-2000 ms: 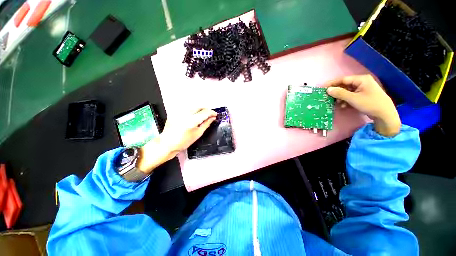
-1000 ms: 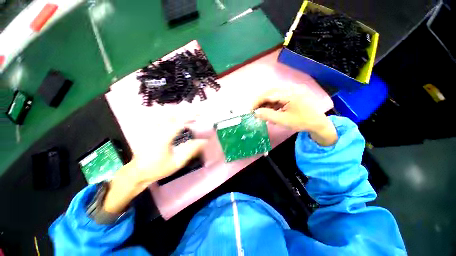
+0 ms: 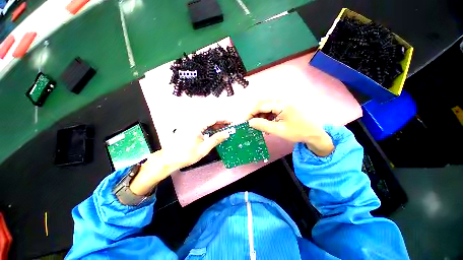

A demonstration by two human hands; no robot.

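A green circuit board point(image 3: 243, 148) is held between my two hands above the pink mat point(image 3: 195, 188). My left hand point(image 3: 195, 144) grips its upper left corner, and my fingers hide whether a small black part is there. My right hand point(image 3: 287, 122) grips its top edge near the middle. A black housing point(image 3: 205, 160) lies on the mat, mostly hidden under the board and my left hand. A tangled pile of black toothed strips point(image 3: 208, 71) lies at the mat's far left.
A board-in-housing unit point(image 3: 128, 146) and an open black housing point(image 3: 73, 145) sit on the black bench at left. A blue-and-yellow bin point(image 3: 350, 76) of black strips stands right. Housings point(image 3: 77, 75) sit on the green belt point(image 3: 109, 66).
The board has come from the right to beside my left hand, over the housing. My left hand has left the housing and now touches the board. The camera view has shifted.
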